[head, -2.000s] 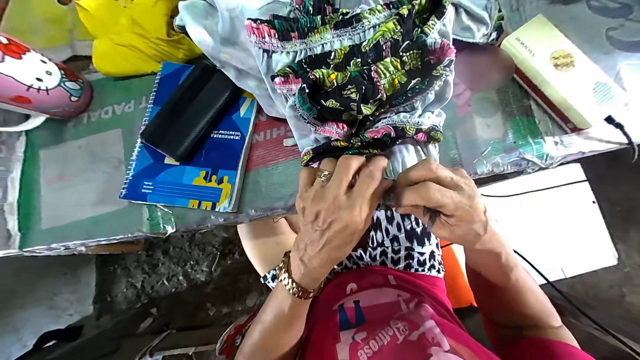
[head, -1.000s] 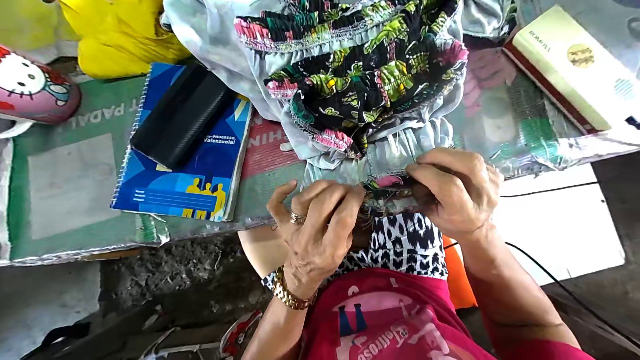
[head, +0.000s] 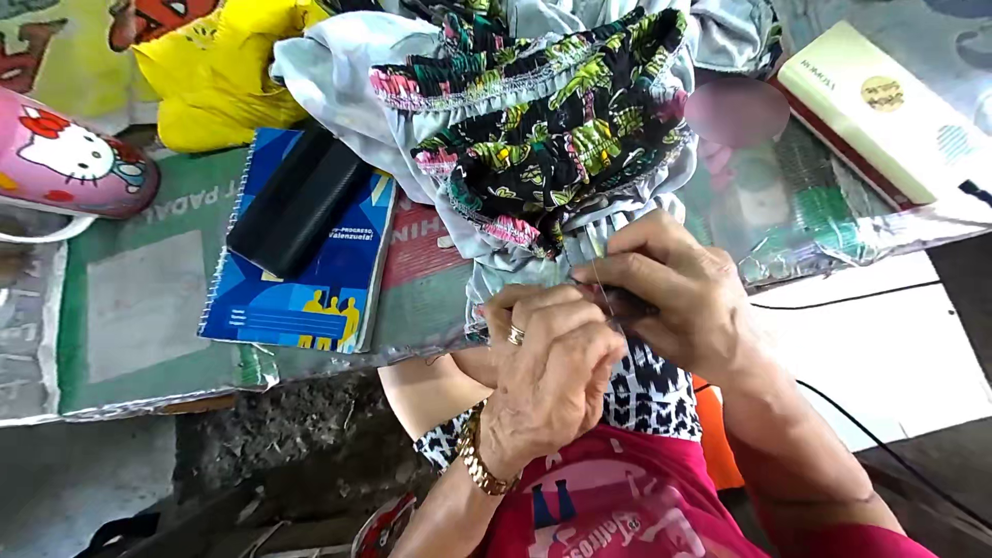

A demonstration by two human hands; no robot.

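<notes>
A gathered floral and pale grey garment [head: 542, 147] lies on the table, its near edge reaching down to my hands. My left hand [head: 546, 360], with a ring and a gold-coloured watch, has its fingers curled at the near edge of the cloth. My right hand [head: 674, 291] is just to the right, its thumb and fingers closed on the cloth edge, with a small dark thing under the fingers that I cannot make out. A thin thread [head: 601, 283] runs between the hands. What the left fingertips pinch is hidden.
A blue spiral notebook [head: 302, 302] with a black case [head: 302, 201] on it lies at left, near a pink mug [head: 74, 159] and a yellow plastic bag [head: 225, 70]. At right lie a cream box [head: 876, 108] and, below the table edge [head: 418, 353], a black cable [head: 876, 438].
The right hand has come closer to the left, and the left has turned with its fingers curled in. A second ago they were farther apart along the cloth edge.
</notes>
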